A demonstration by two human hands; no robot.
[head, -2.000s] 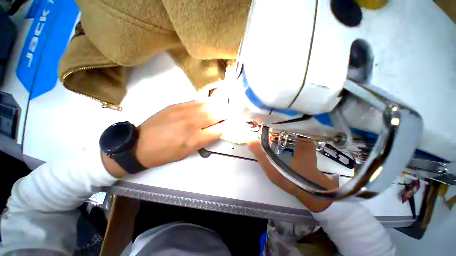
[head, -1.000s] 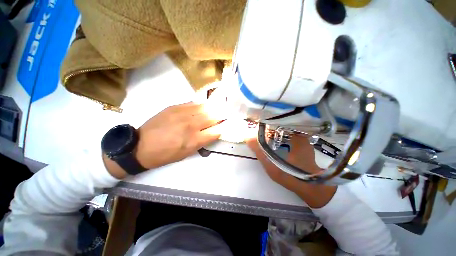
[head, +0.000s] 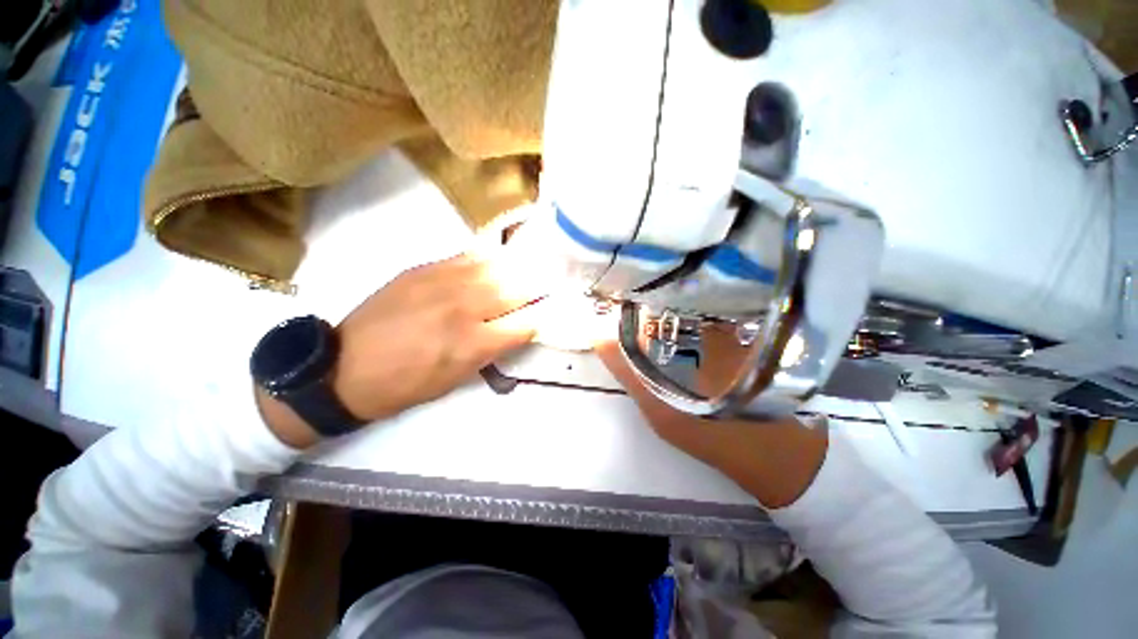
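Note:
The tan woolly jacket (head: 312, 87) lies heaped behind and left of the white sewing machine head (head: 624, 137). Its gold-toothed zipper (head: 200, 258) curves along an opening at the left. My left hand (head: 418, 327), with a dark watch at the wrist, lies flat with its fingertips at the needle area, lost in glare. My right hand (head: 711, 406) reaches under the machine head from the right, partly hidden by the large shiny loop guard (head: 799, 312). Its fingertips are also in glare or hidden. I cannot tell if either hand holds cloth.
A blue JACK label (head: 94, 137) is at the left of the white table. The ruler-marked front edge (head: 499, 499) runs before my forearms. A thin pale tool (head: 895, 427) lies right of the machine, and a reddish-dark object (head: 1013, 447) lies near the right edge.
The machine head and shiny loop have shifted left in the picture, uncovering more of the right side of the table. Both hands stay at the needle area with little visible movement.

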